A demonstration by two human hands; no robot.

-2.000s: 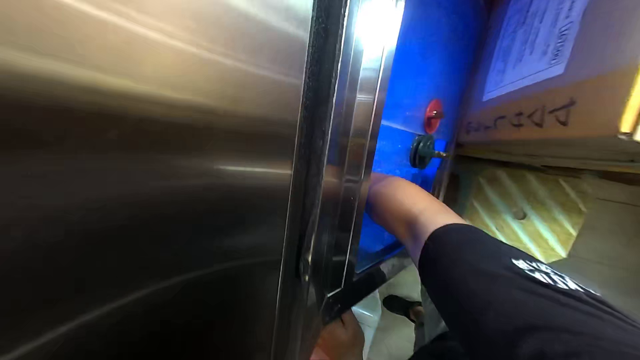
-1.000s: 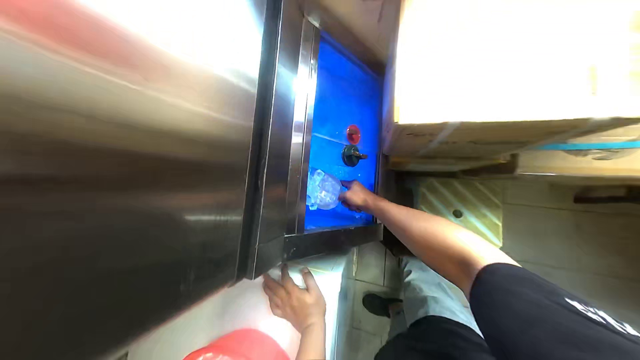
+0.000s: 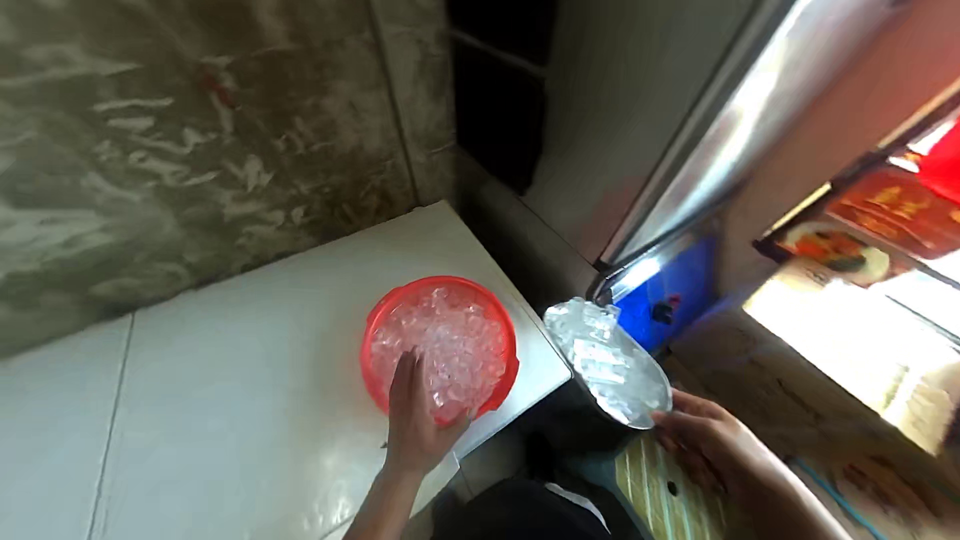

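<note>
A red plastic basin (image 3: 512, 373) heaped with ice cubes (image 3: 450, 337) stands near the corner of a white tiled counter (image 3: 247, 375). My left hand (image 3: 420, 427) lies over the basin's near side, its fingers against the ice and the thumb by the rim; whether it grips anything is hard to see. My right hand (image 3: 697, 435) holds a scoop (image 3: 630, 382) full of ice by its near end, just off the counter's right corner. Behind the scoop is the blue interior of an ice bin (image 3: 675, 289), with a dark fitting inside it.
A stained wall (image 3: 187, 150) runs along the counter's back. The ice bin's stainless steel cabinet (image 3: 652, 127) rises beyond a dark gap at back right. Cardboard boxes (image 3: 795, 375) are at the right, and a yellowish slatted board (image 3: 660, 480) lies below on the floor.
My right hand has come out of the blue bin with the ice-filled scoop. My left hand has moved from the counter's edge beside the bin to the red basin. The view has swung widely.
</note>
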